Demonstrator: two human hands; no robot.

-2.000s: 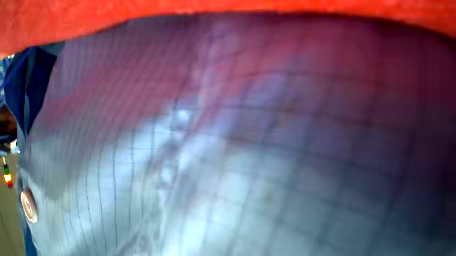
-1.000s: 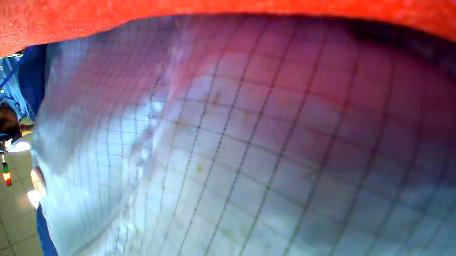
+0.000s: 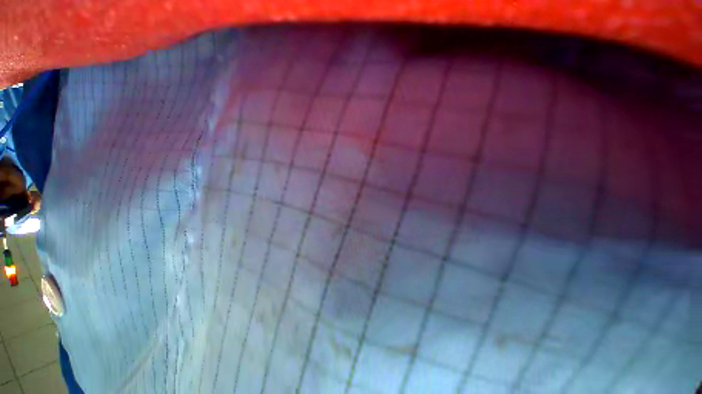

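Blue smock cloth point(image 3: 369, 231) with fine dark grid lines fills nearly the whole view, very close to the camera. A round pale snap or button point(image 3: 51, 295) shows at its left edge. A blurred orange-red band point(image 3: 346, 11) runs along the top; I cannot tell what it is. Neither of my hands is in the picture, and no work piece shows.
At the far left edge, a person in blue point(image 3: 15, 185) is partly visible. Below is a small signal light point(image 3: 10, 269) in green, yellow and red. Pale tiles with thin joints point(image 3: 27, 338) show at the lower left.
The cloth has shifted and its folds lie differently, with the seam further left. The cloth's grid lines look sharper than two seconds ago. The red band stays in place.
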